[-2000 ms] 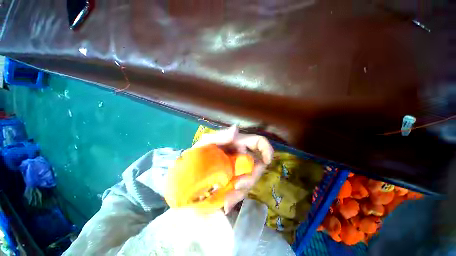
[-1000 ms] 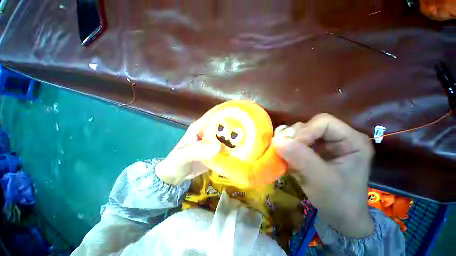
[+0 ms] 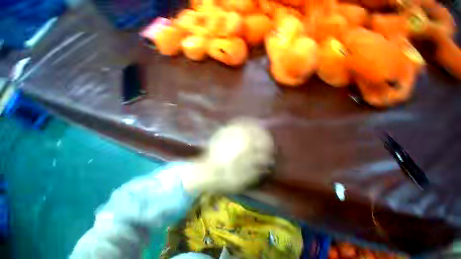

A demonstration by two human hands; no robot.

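Observation:
My left hand (image 3: pixel 240 152) is blurred and seen from the back, over the table's front edge in the middle. Its fingers are hidden or smeared, and no toy shows in it. My right hand is not in view. Plump orange plush toys (image 3: pixel 290 55) are heaped along the far side of the brown-covered table (image 3: pixel 313 136), beyond my left hand. One toy (image 3: pixel 381 63) at the right of the heap looks larger. The needle cannot be made out.
Black snips (image 3: pixel 406 161) lie at right on the table. A small white piece (image 3: pixel 339 191) and an orange thread (image 3: pixel 375 218) are near the front edge. A phone (image 3: pixel 132 83) lies at left. Orange pieces (image 3: pixel 349 251) show below the edge, beside the yellow apron (image 3: pixel 242 230).
The view has shifted up to the toy heap. The toy with a face is no longer seen in my hands. My right hand has left the picture; my left hand is over the table edge.

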